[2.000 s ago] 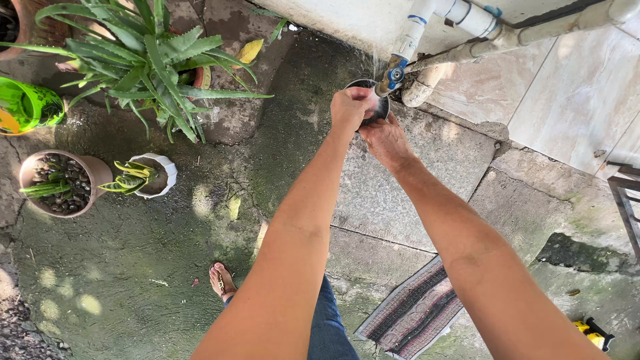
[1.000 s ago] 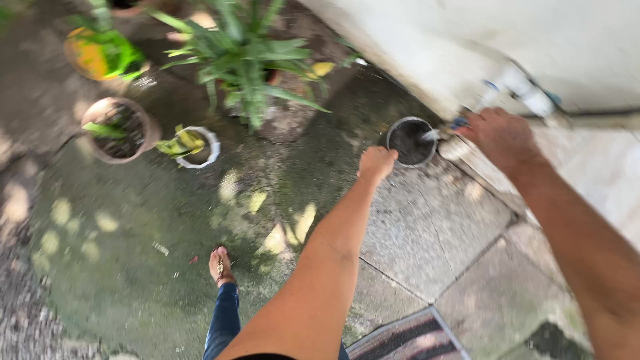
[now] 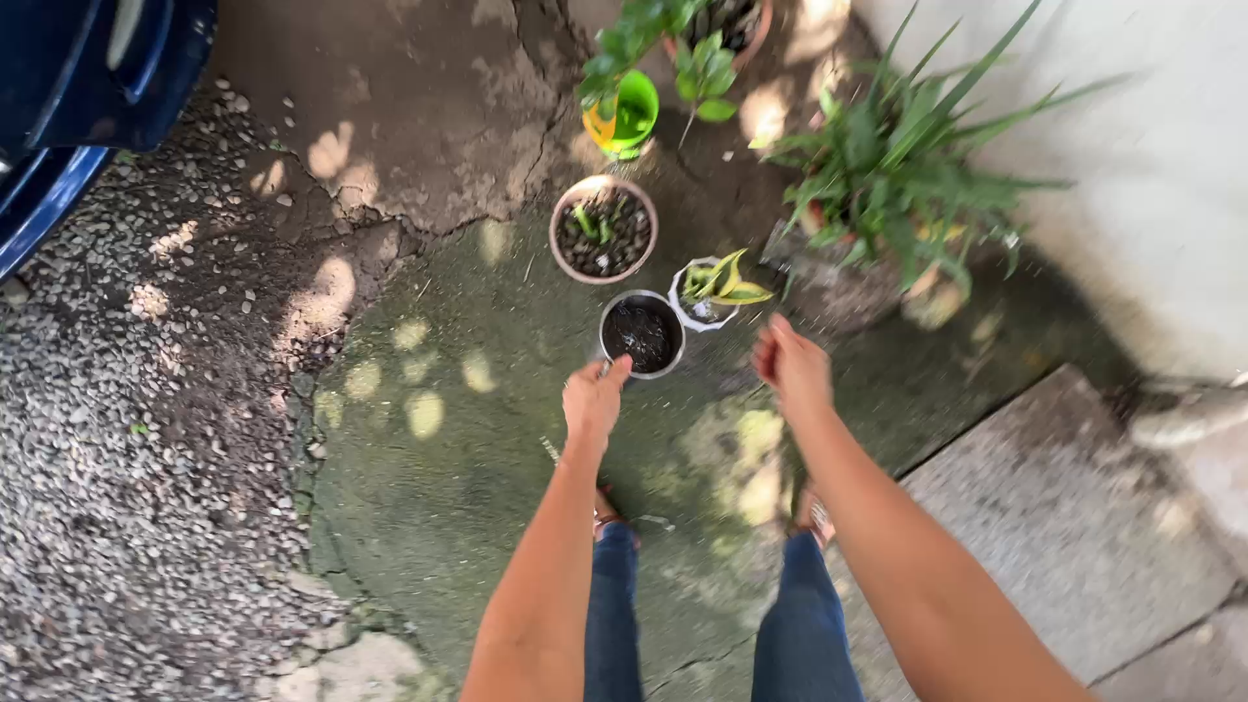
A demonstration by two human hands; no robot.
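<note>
My left hand (image 3: pixel 595 395) grips the near rim or handle of a round metal cup (image 3: pixel 643 334) that has dark contents with glints of light, likely liquid. Just right of the cup stands a small white pot (image 3: pixel 704 314) with a yellow-green leafy plant (image 3: pixel 726 281). Up and to the left of it is a terracotta-coloured pot (image 3: pixel 604 230) of dark pebbles with short green shoots. My right hand (image 3: pixel 792 366), slightly blurred, hangs below and right of the white pot, its fingers curled; whether anything lies within them is hard to see.
A bright green and yellow container (image 3: pixel 624 115) stands beyond the pebble pot. A large spiky-leaved plant (image 3: pixel 912 166) grows beside the white wall (image 3: pixel 1102 195). Loose gravel (image 3: pixel 146 468) covers the left, below a dark blue object (image 3: pixel 107 78). Stone slabs (image 3: pixel 1063 536) lie at right.
The view has swung left, away from the tap. My left hand has carried the cup from under the running tap to beside the small pots. My right hand has left the tap.
</note>
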